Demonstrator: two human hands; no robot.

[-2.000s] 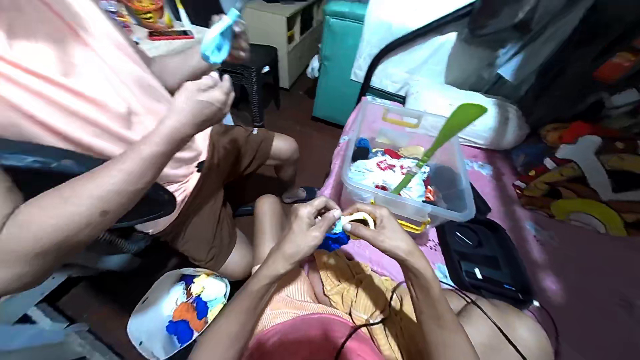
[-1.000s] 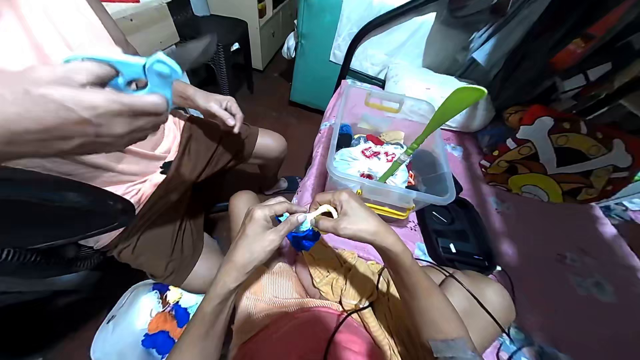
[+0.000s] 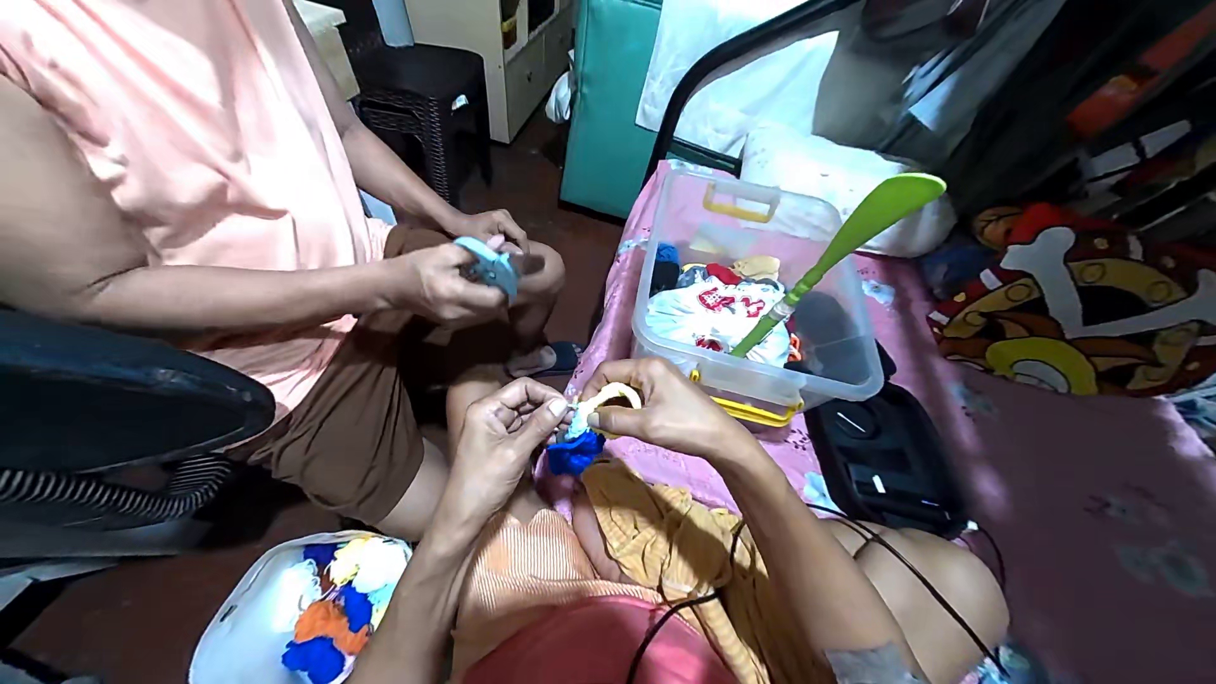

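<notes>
My right hand [image 3: 665,408] pinches a cream-coloured ring [image 3: 617,397] between thumb and fingers. Light-blue and white yarn is worked along the ring's left side, and a bunch of deep blue yarn [image 3: 576,453] hangs just below. At the left of this piece, my left hand [image 3: 508,437] has thumb and fingertips closed together at the light yarn; whether a hook or needle is between them cannot be told. Both hands are above my lap, close to each other.
A co-worker in a pink top holds light-blue-handled scissors [image 3: 491,267]. A clear plastic bin [image 3: 855,356] holds cloth and a green long-handled tool [image 3: 836,252]. A black case [image 3: 883,456] lies beside it. A white container [image 3: 214,627] holds coloured yarn. A black cable crosses my lap.
The co-worker's hand with the blue-handled scissors has come down from higher up to near their knee. My hands stay at the ring, with small finger shifts. The view has moved a little.
</notes>
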